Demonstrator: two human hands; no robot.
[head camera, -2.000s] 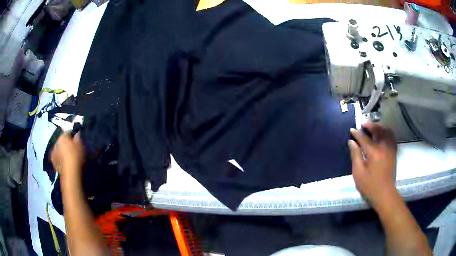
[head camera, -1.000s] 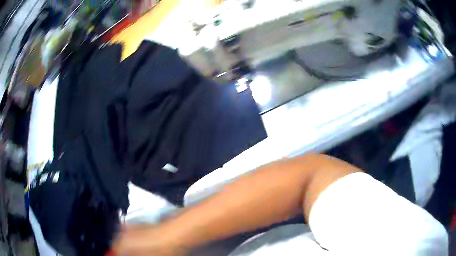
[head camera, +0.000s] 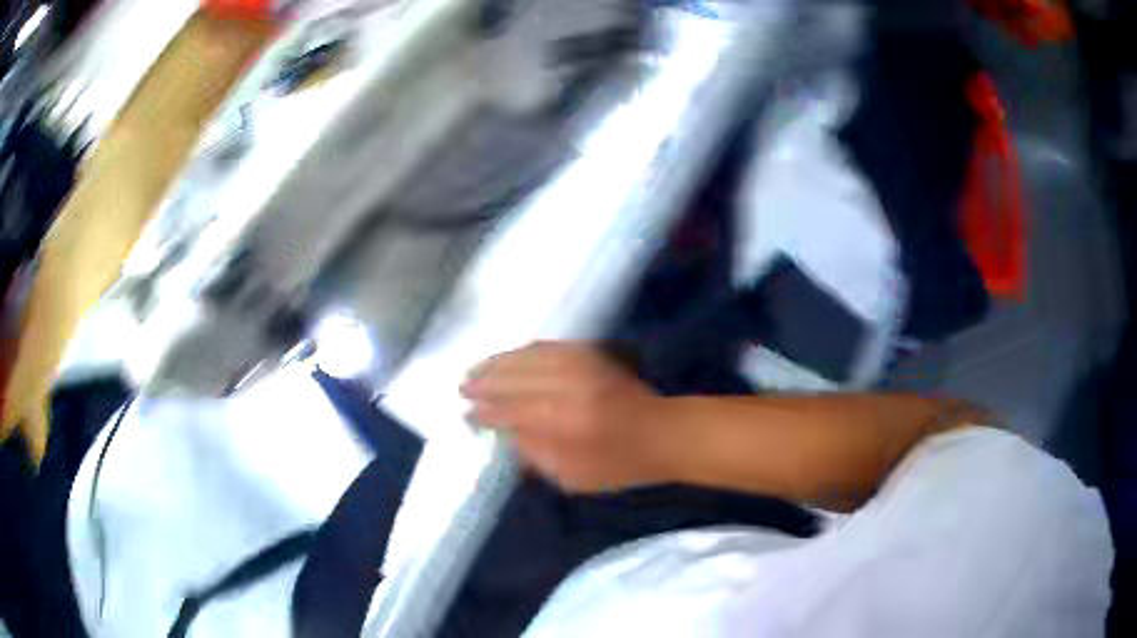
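Observation:
White cloth (head camera: 231, 486) lies left of and below the machine head, crossed by a narrow dark strip (head camera: 256, 561). Dark cloth (head camera: 343, 548) lies along its right side and reaches up towards the lamp spot near the needle. The sewing machine (head camera: 299, 237) runs diagonally across the upper left, blurred. My right hand (head camera: 561, 411) is at the table's front edge, right of the needle area, fingertips over the white tabletop. Its fingers are bent and close together; blur hides whether they hold anything. My left hand is out of the picture.
The white table (head camera: 549, 268) slants up to the right. A wooden-coloured rear edge (head camera: 125, 175) is at the left. Right of the table are white cloth (head camera: 817, 206), dark cloth (head camera: 916, 187) and a red-orange object (head camera: 994, 187). My white sleeve fills the lower right.
The view has swung right and tilted. White cloth with a dark strip now shows beside the machine where dark cloth lay. My right hand moved from the lower-left cloth to the table edge.

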